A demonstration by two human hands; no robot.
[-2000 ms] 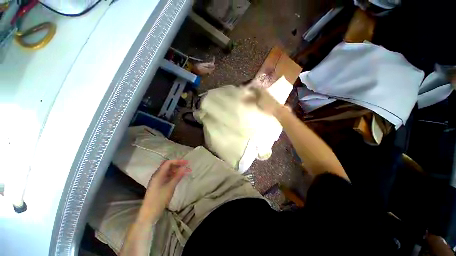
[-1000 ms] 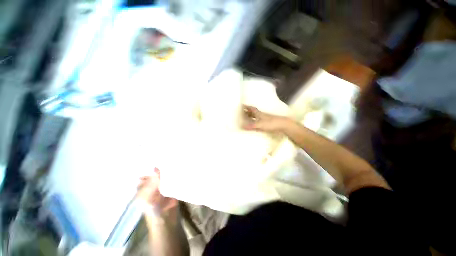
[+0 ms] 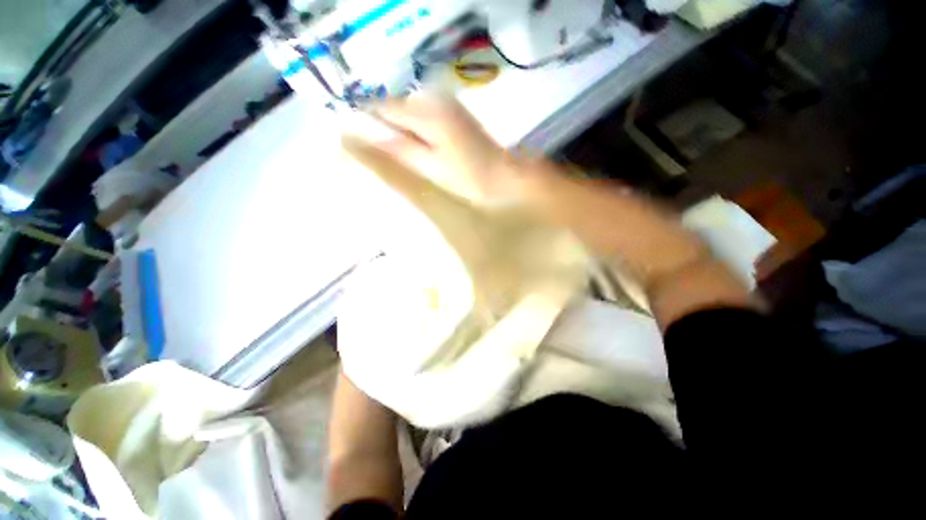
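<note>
A cream-white fabric panel (image 3: 406, 315) runs from the machine's needle area over the table edge onto my lap. My right hand (image 3: 432, 142), blurred, is on its upper edge close below the needle area and appears to grip it. My left forearm rises at the bottom, but the left hand is hidden under the fabric. The white sewing machine head (image 3: 381, 36) with a blue stripe stands at the top. Glare hides the detail of the fabric.
A yellow scissor loop (image 3: 475, 71) lies on the machine bed. More cream fabric (image 3: 152, 416) hangs at lower left. A blue strip (image 3: 150, 303) is on the table's left end. A second cream-yellow machine (image 3: 46, 355) stands at far left. Grey-white pieces (image 3: 888, 284) lie at right.
The fabric came up from beside my knees onto my lap and the table. My right hand moved up to the needle area. My left hand went out of sight under the fabric.
</note>
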